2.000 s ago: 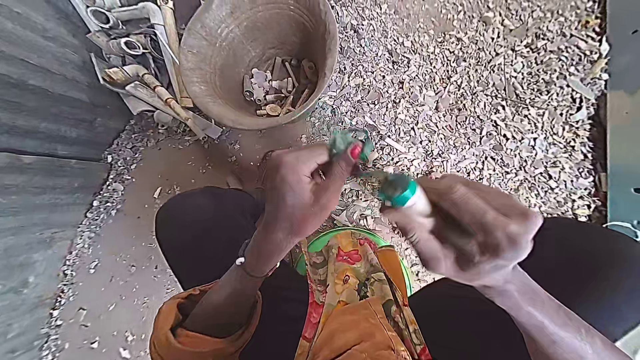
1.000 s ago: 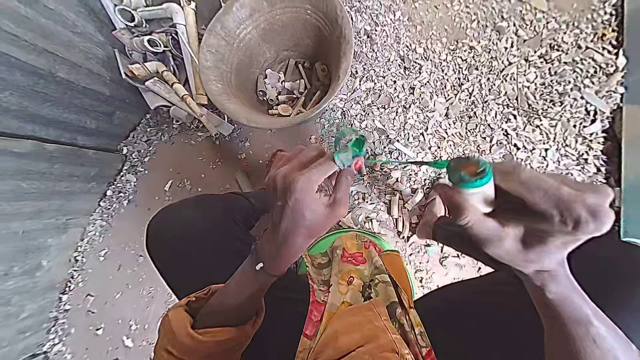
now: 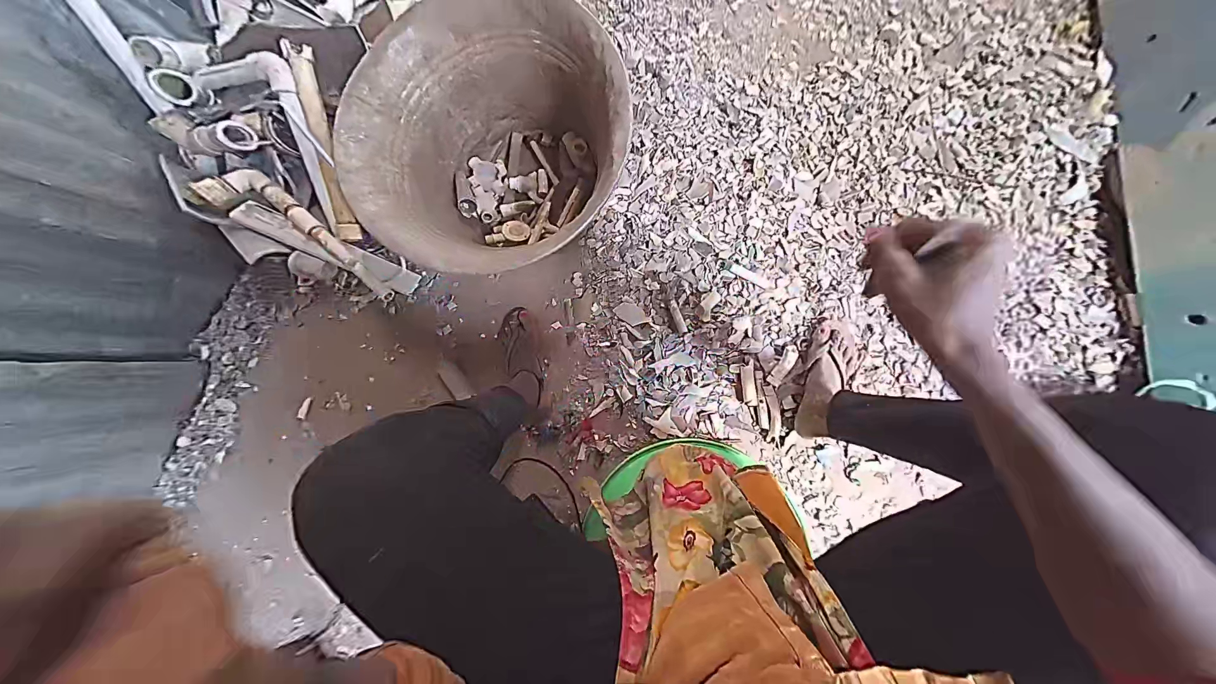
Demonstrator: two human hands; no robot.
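At the right, over the pale chips, my right hand (image 3: 936,275) is raised with its fingers curled. A small greyish patch shows at its fingers; blur hides whether this is a held object. My left hand (image 3: 85,579) is a brown smear at the lower left edge, beside my orange sleeve, and its fingers cannot be made out. A wide, worn bucket (image 3: 380,204) stands between the hands, farther forward, with cut pipe pieces (image 3: 518,190) at its bottom. A floral cloth (image 3: 689,532) hangs between my knees over a green rim (image 3: 622,480).
Old pipes and fittings (image 3: 285,104) lie in a heap left of the bucket, by a grey corrugated wall (image 3: 85,237). Plastic chips (image 3: 855,123) cover much of the ground. Both my feet (image 3: 826,375) rest among scraps. A greenish panel (image 3: 1173,237) borders the right side.
My hands have moved far apart: the right one forward and right, the left one down to the lower left. The white container with the green top and the green-smeared piece they held are no longer seen.
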